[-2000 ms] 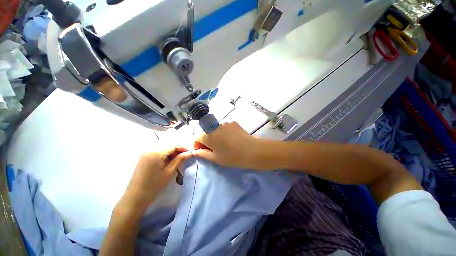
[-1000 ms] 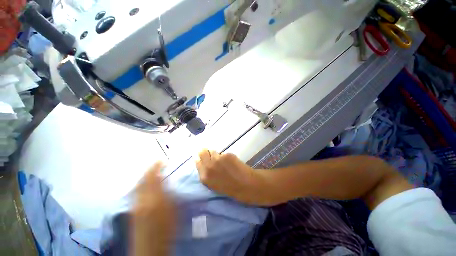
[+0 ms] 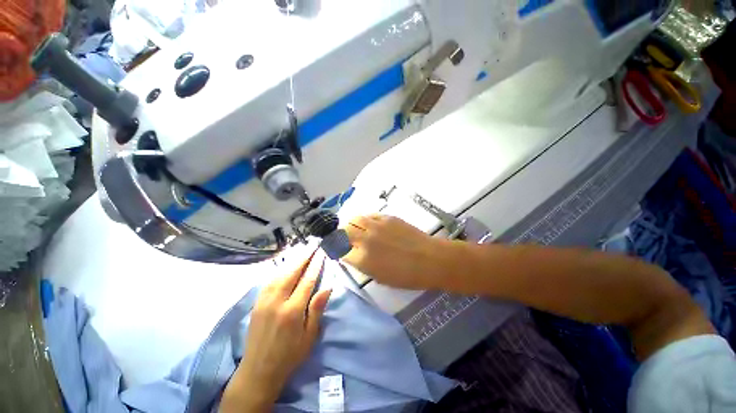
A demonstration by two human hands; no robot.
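Observation:
The light blue cloth [image 3: 375, 343] lies on the near side of the white bed and over the lap, with a small white label [image 3: 331, 393] on it. My left hand [image 3: 284, 323] lies flat on the cloth, fingers extended towards the needle area and slightly apart. My right hand [image 3: 381, 250] is at the dark block [image 3: 335, 243] beside the presser foot, its fingers bent; its fingertips are partly hidden, so its hold is unclear. The sewing machine head [image 3: 347, 121] stands just beyond both hands. The needle itself is too small to tell.
A silver hinged guide [image 3: 472, 229] sits right of the foot. A ruler strip [image 3: 557, 211] runs along the near edge. Red-handled scissors [image 3: 644, 97] lie at the right end. A blue basket [image 3: 700, 193] with cloth is at the right. White pieces [image 3: 36, 161] are piled left.
The cloth edge has moved up to the needle area, and the label has turned upright. My left hand has moved from a blur near the lap onto the cloth by the foot. My right hand has moved up beside the foot.

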